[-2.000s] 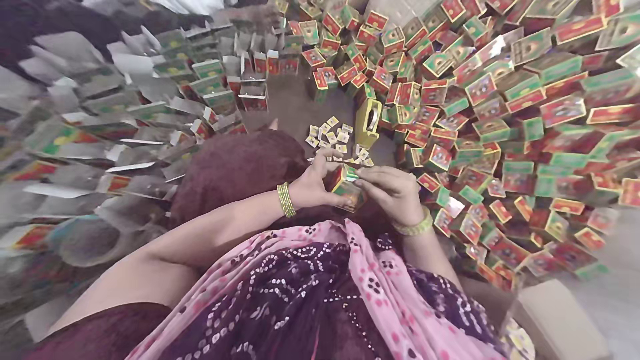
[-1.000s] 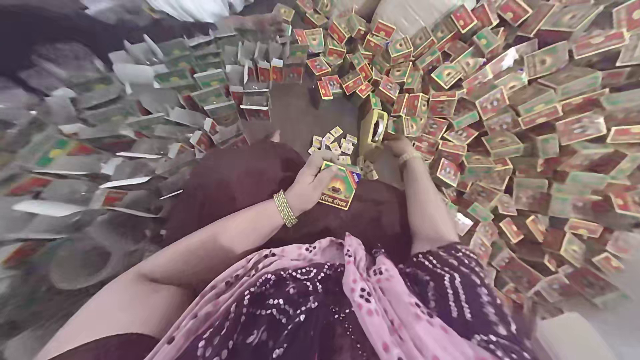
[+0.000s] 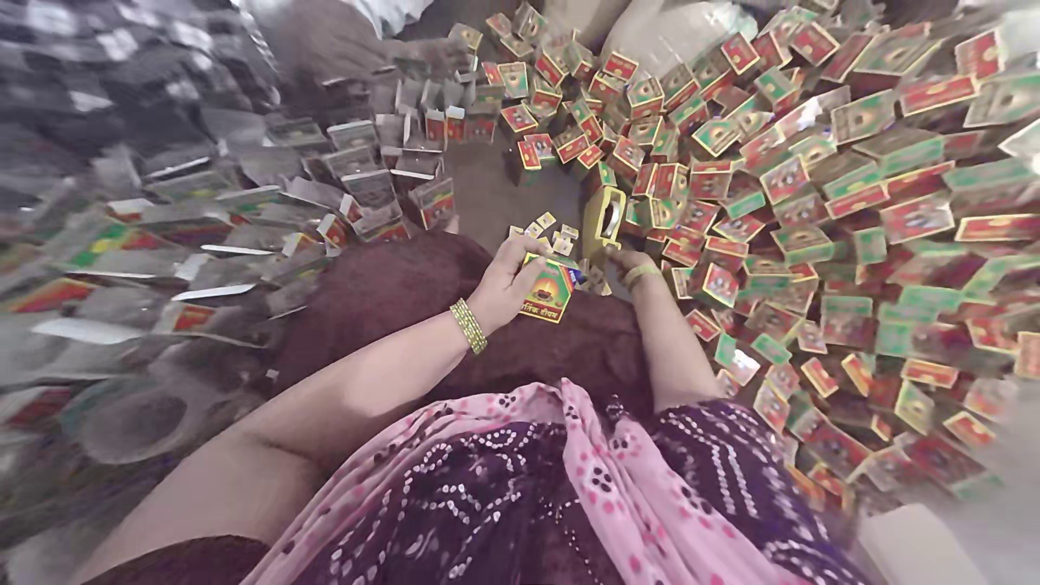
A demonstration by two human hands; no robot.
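My left hand [image 3: 508,284] grips a small green, red and yellow printed cardboard box [image 3: 546,289], its face turned up above my lap. To its right, my right hand [image 3: 632,264] is at the lower end of a yellow object with an oval opening [image 3: 605,219], perhaps a tape dispenser; its fingers are partly hidden, so whether they hold it cannot be told. Small printed pieces [image 3: 561,237] lie loose on the floor just beyond my left hand.
Many similar closed boxes [image 3: 780,179] are heaped along the right and far side. Box cartons with raised flaps [image 3: 349,162] stand in rows at the left. A pale carton [image 3: 918,544] sits at the lower right. Another person's hand [image 3: 431,57] is at the far left.
Two seconds ago both my hands were together at the box. My right hand has since moved away to the yellow object, while my left hand has kept the box.
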